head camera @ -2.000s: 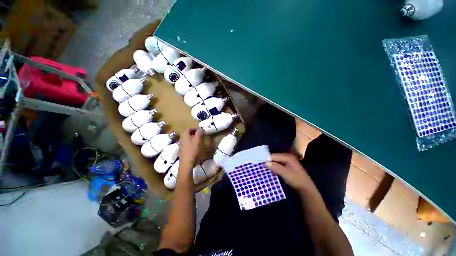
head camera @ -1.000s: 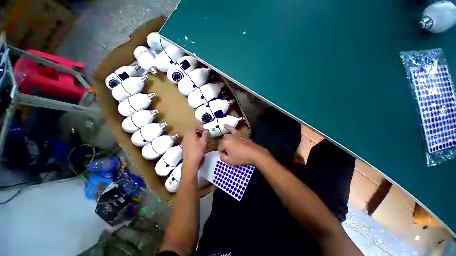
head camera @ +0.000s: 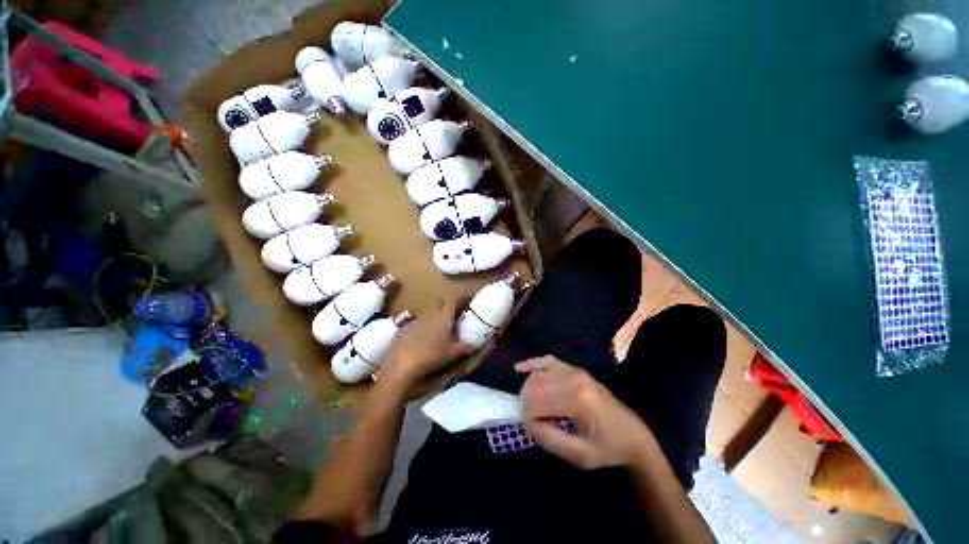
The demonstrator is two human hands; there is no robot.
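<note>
Several white bulb cameras (head camera: 475,254) lie in rows along the sides of a brown open carton (head camera: 372,213). The nearest one in the right row shows small dark dots on its body. My left hand (head camera: 428,340) is low in the carton, next to the tilted bottom-right camera (head camera: 488,312); its fingertips are unclear, and what lies under it is hidden. My right hand (head camera: 579,412) holds a sticker sheet (head camera: 473,407) over my lap, its blank white part to the left and purple-blue dots partly covered by the hand.
The green table (head camera: 680,128) runs diagonally to the right of the carton. A bagged sticker sheet (head camera: 906,266) and two white cameras (head camera: 935,103) lie on it. A red object (head camera: 80,80) in a metal frame and blue items (head camera: 170,329) are at left. My legs are below the table edge.
My right hand has drawn back from the nearest right-row camera, towards my lap, with the sheet. My left hand has moved lower and right. A second camera has come into view on the table.
</note>
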